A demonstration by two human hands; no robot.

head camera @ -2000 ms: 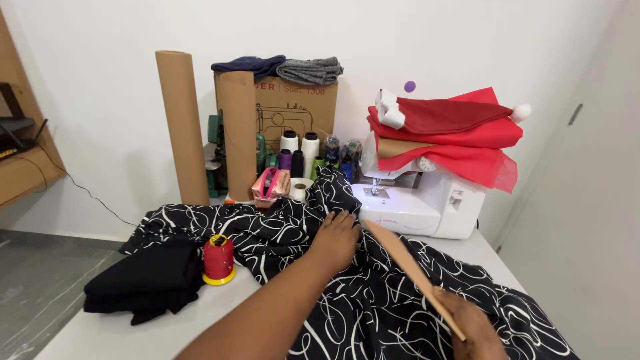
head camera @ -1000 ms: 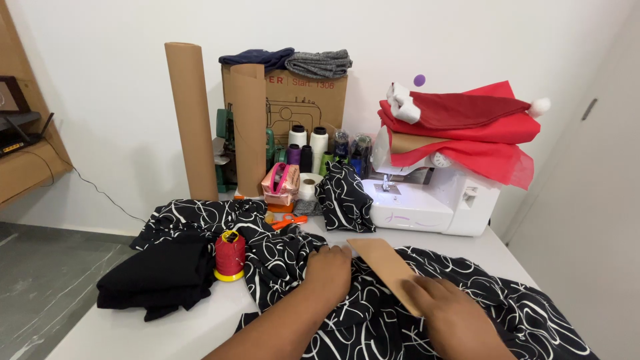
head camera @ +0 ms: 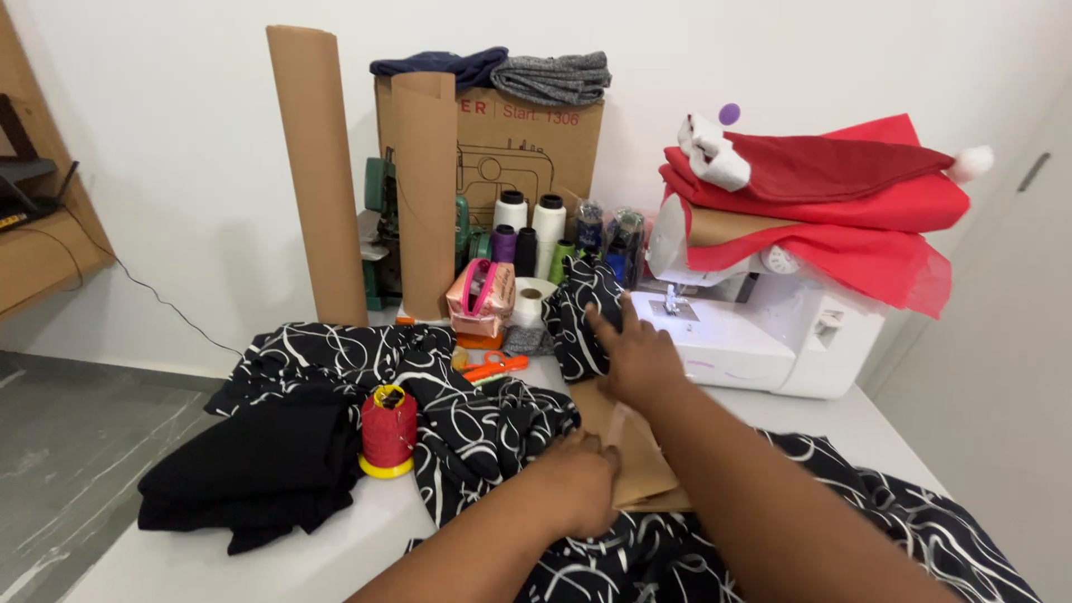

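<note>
Brown folded paper [head camera: 641, 461] lies on the black fabric with white swirls [head camera: 477, 419] in front of the sewing machine. My left hand [head camera: 579, 479] rests at the left edge of the paper and the fabric, fingers bent; whether it pinches either is unclear. My right hand [head camera: 641, 352] reaches over the far end of the paper, fingers spread, its fingertips at a bunched piece of the same patterned fabric [head camera: 578, 322]. That bunch stands against the left side of the white sewing machine [head camera: 737, 335], whose lamp is lit. My right forearm hides part of the paper.
Red thread cone [head camera: 389, 431] and folded black cloth [head camera: 251, 469] lie left. Behind are orange-handled scissors [head camera: 496, 366], a pink pouch [head camera: 481, 297], thread spools [head camera: 548, 230], brown paper rolls [head camera: 314, 176] and a cardboard box [head camera: 528, 126]. Red cloths [head camera: 821, 193] lie on the machine.
My right hand has moved from the brown paper to the bunched fabric beside the machine. The paper, earlier raised in my right hand, now lies down between my hands.
</note>
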